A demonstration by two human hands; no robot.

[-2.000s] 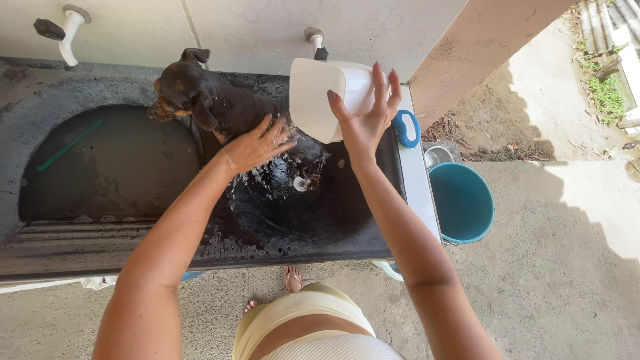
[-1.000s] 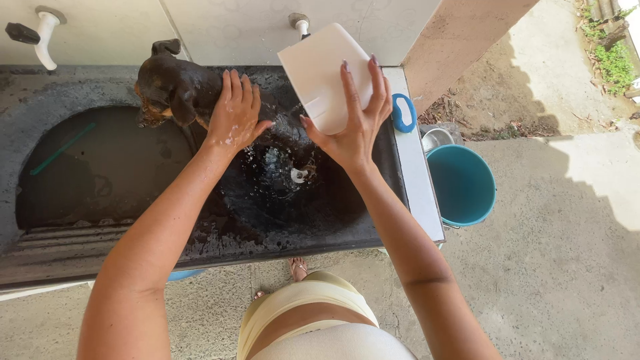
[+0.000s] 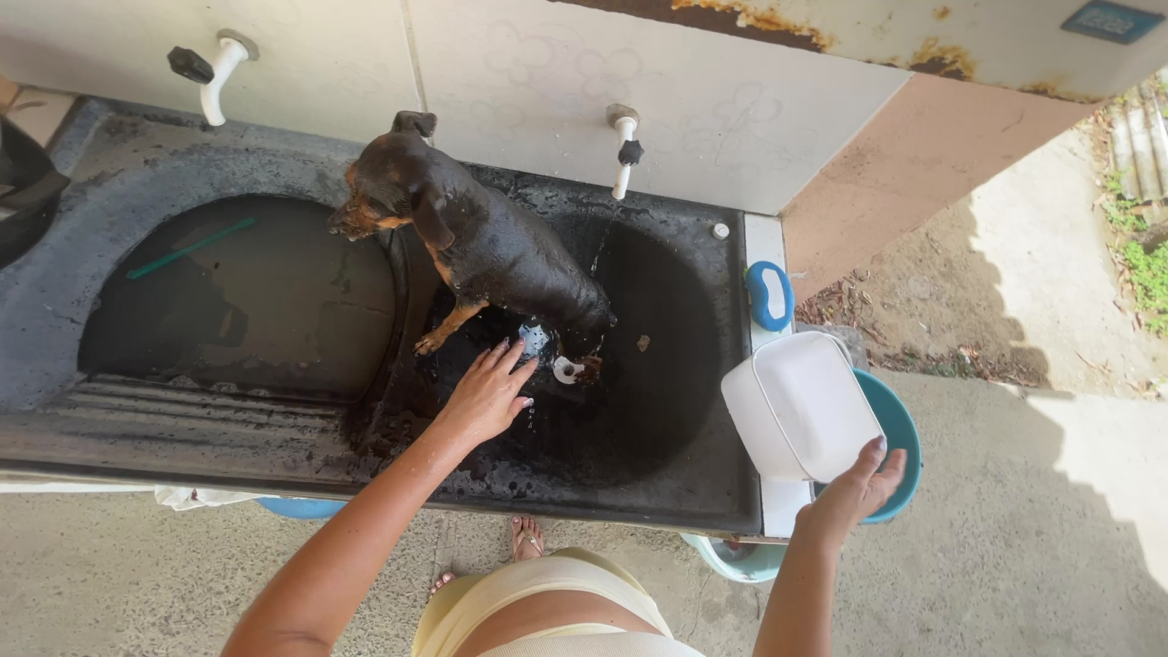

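Observation:
A wet black-and-tan dog stands in the dark wash sink, its head toward the left basin. My left hand is just below the dog's belly, fingers spread and dripping, holding nothing. At the right end of the sink, my right hand grips a white plastic container, tipped with its inside partly in view. A round white piece lies near the dog's hind feet. Thin water falls from the right tap.
The left basin holds murky water and a green strip. A blue-and-white brush or sponge rests on the tiled right ledge. Beyond it stands a teal bucket. Another tap juts from the wall at left; rusty metal hangs at top right.
My right hand has moved right with the white container, from over the sink to its right end. My left hand has come off the dog's back and is lower. The dog stands more upright.

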